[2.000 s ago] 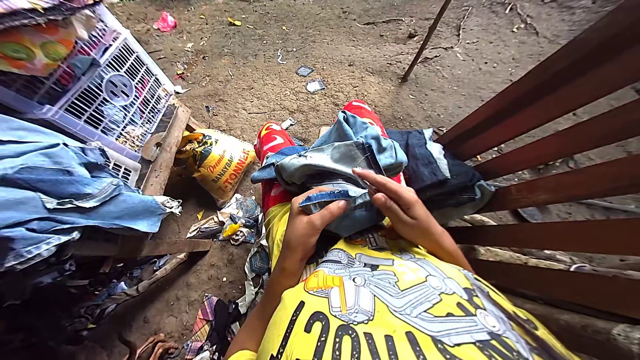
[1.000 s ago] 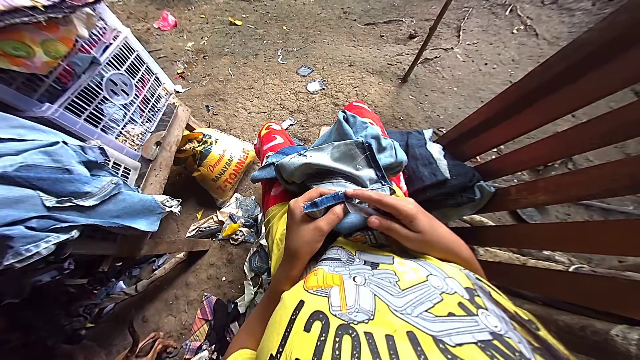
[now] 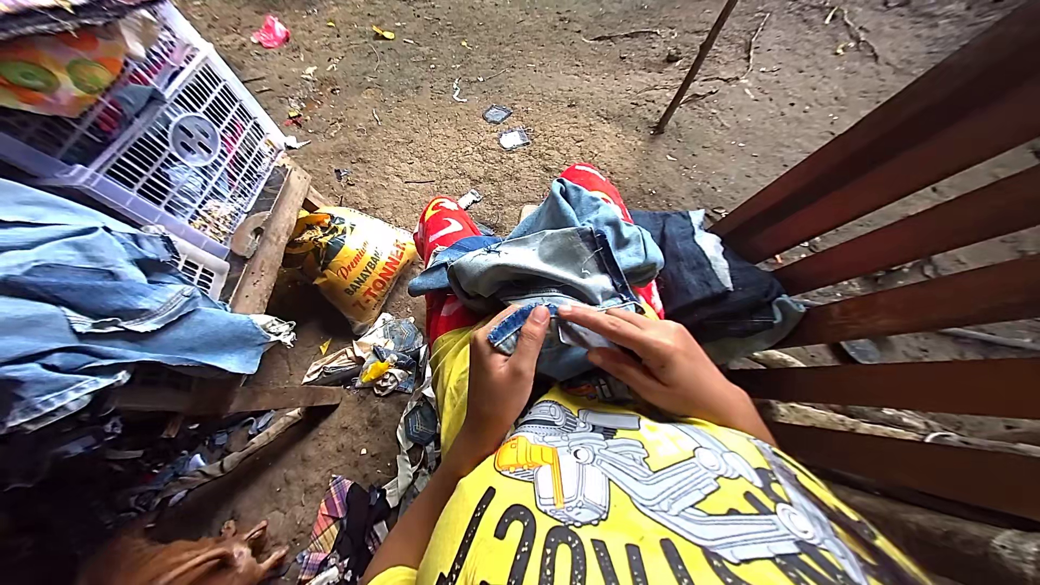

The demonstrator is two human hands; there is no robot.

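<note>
A light blue denim garment lies bunched across my lap, over red patterned trousers. My left hand pinches a darker blue edge strip of the denim between thumb and fingers. My right hand rests on the same cloth, its index fingertip against the strip beside my left thumb; whether it grips any cloth cannot be told. Dark denim pieces lie to the right of my knees.
Brown wooden slats stand close on my right. At left are a plastic crate, light denim on a wooden frame and a yellow printed sack. Fabric scraps and a brown animal are on the ground.
Two seconds ago my right fingers were raised and spread; now they are lower, on the denim by my left thumb. The brown animal at lower left shows more of itself.
</note>
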